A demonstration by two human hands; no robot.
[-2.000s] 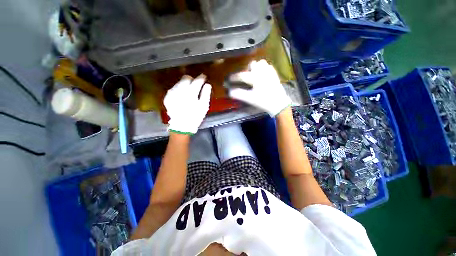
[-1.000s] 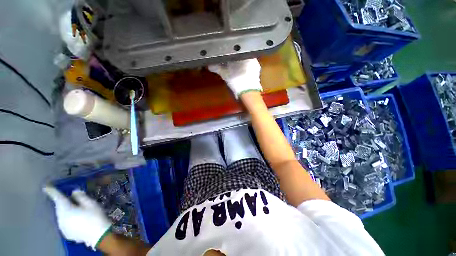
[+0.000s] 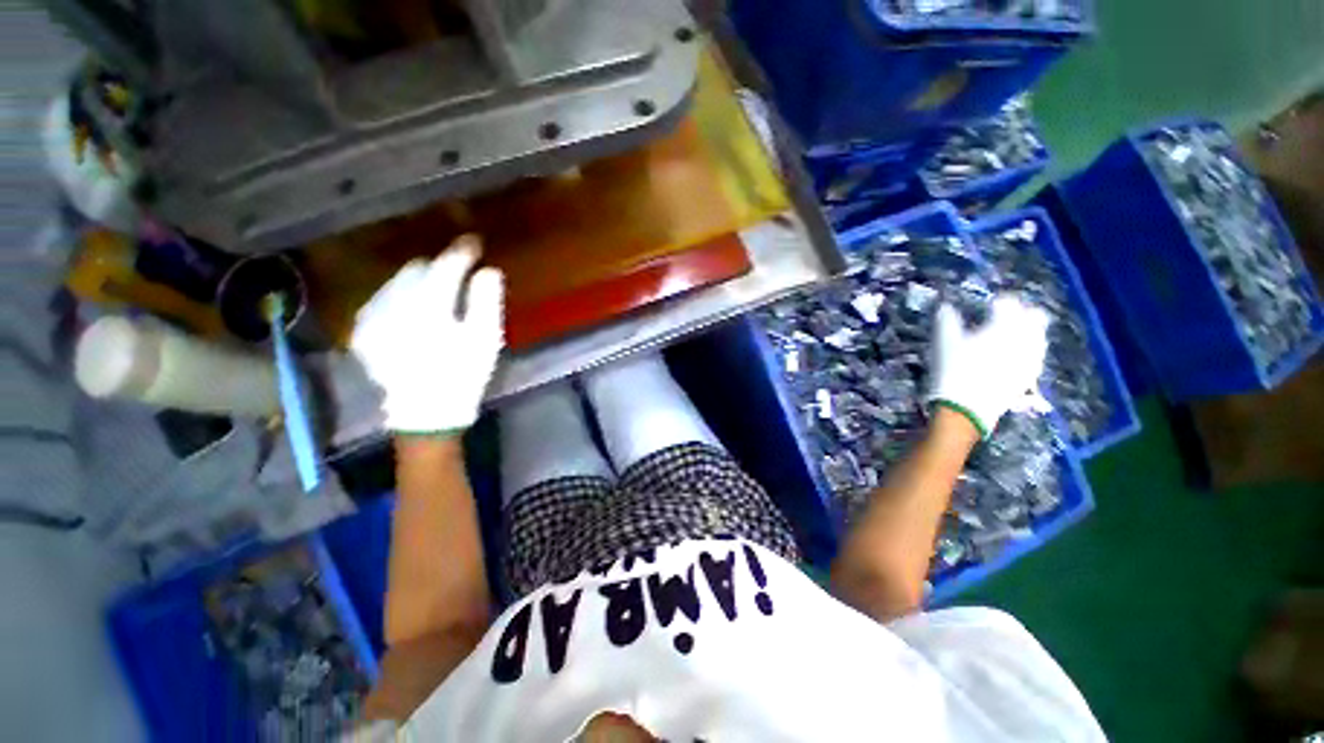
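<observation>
My right hand (image 3: 990, 357), in a white glove with a green cuff, is over the heaped metal pieces (image 3: 857, 363) in the right-hand blue crate (image 3: 1086, 491). Its fingers are spread; I cannot tell if it holds a piece. My left hand (image 3: 431, 341), gloved the same, is over the left part of the amber sheet (image 3: 610, 211), beside the red strip (image 3: 639, 295). Its thumb and fingers are apart and no piece shows in it. The grey press (image 3: 436, 138) stands behind the sheet; its tooling is hidden.
At left are a dark cup (image 3: 262, 298) with a light-blue brush (image 3: 295, 399), a white bottle (image 3: 174, 363) and a grey cloth (image 3: 124, 457). A blue crate (image 3: 138, 639) with parts is at lower left. More blue crates (image 3: 1212, 341) stand at right on the green floor.
My right hand has moved from under the press to the right-hand crate. My left hand has moved from the lower-left crate up to the amber sheet. The view has shifted.
</observation>
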